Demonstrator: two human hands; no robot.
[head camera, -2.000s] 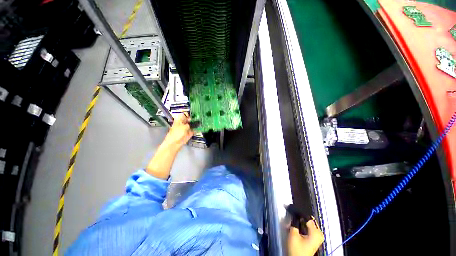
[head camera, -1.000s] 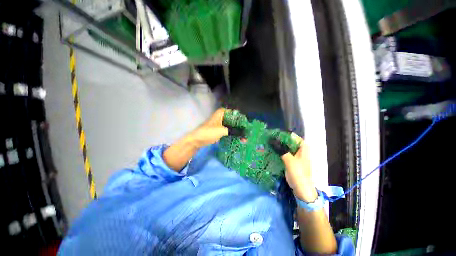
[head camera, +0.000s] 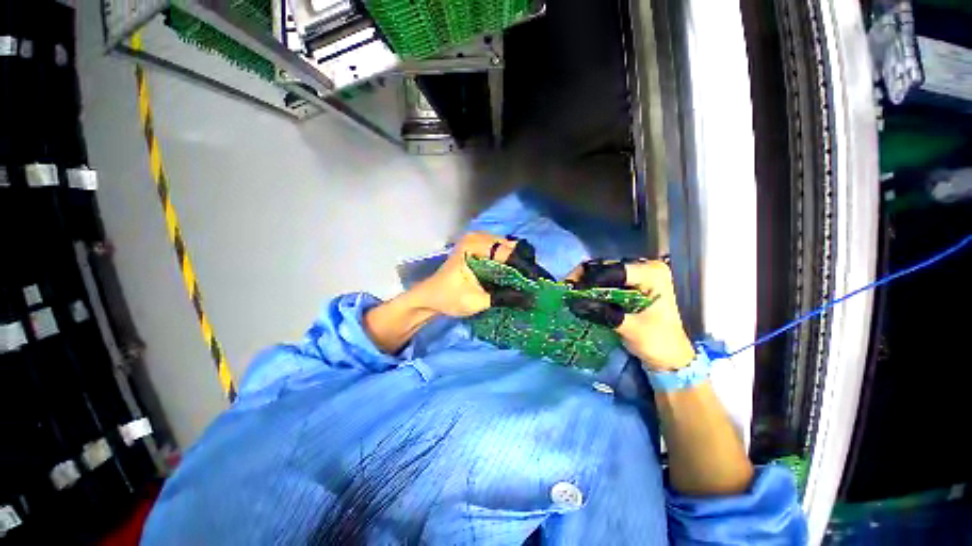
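Observation:
A green circuit board panel (head camera: 546, 330) is held in front of my body at lap height. My left hand (head camera: 469, 283) grips its left side, and my right hand (head camera: 645, 309) grips its right side. Both hands wear black finger cots, with thumbs on the near face and fingers at the top edge. The panel's upper edge looks bent, with its two ends angled away from the middle. A light-blue wrist strap (head camera: 679, 373) is on my right wrist.
A rack of green panels (head camera: 448, 23) stands ahead, with metal frames to its left. The white-railed conveyor (head camera: 725, 213) runs along my right, with a green board (head camera: 791, 467) low in its channel. A blue cord (head camera: 853, 293) crosses it. Black labelled bins (head camera: 43, 256) stand at far left.
Since two seconds ago, the panel at the rack's front has come to my lap and my right hand has joined on it. Since one second ago, its top edge shows more bend.

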